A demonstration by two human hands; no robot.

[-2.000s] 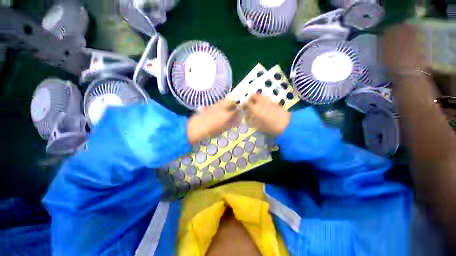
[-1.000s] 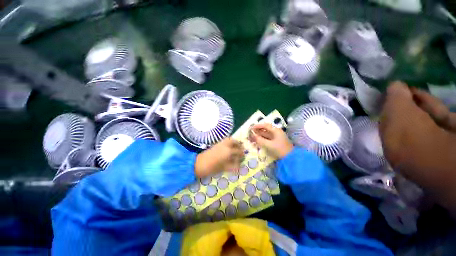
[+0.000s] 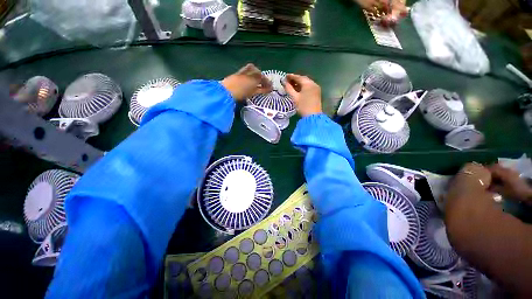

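A white clip fan (image 3: 273, 105) lies on the green surface ahead of me, its clip base towards me. My left hand (image 3: 249, 83) is at the left side of its ribbed head, fingers bent together. My right hand (image 3: 302, 92) is at the right side, with a small greyish round sticker (image 3: 282, 86) at its fingertips over the grille. Whether my left fingers hold anything is too blurred to tell. Yellow sticker sheets (image 3: 254, 263) with rows of grey discs lie nearer me, partly under my right sleeve. Another clip fan (image 3: 236, 193) lies face up beside them.
More clip fans (image 3: 380, 125) lie left and right. A grey perforated metal post (image 3: 52, 137) crosses the left. A sheet stack (image 3: 274, 17) and clear plastic bags (image 3: 449, 38) are at the far side. Another person's arm (image 3: 484, 233) reaches in at right; other hands show at top right.
Both my hands have moved forward from the sticker sheets to the fan ahead. The view now shows more of the far side. The nearby fans and sheets appear lower in the picture.
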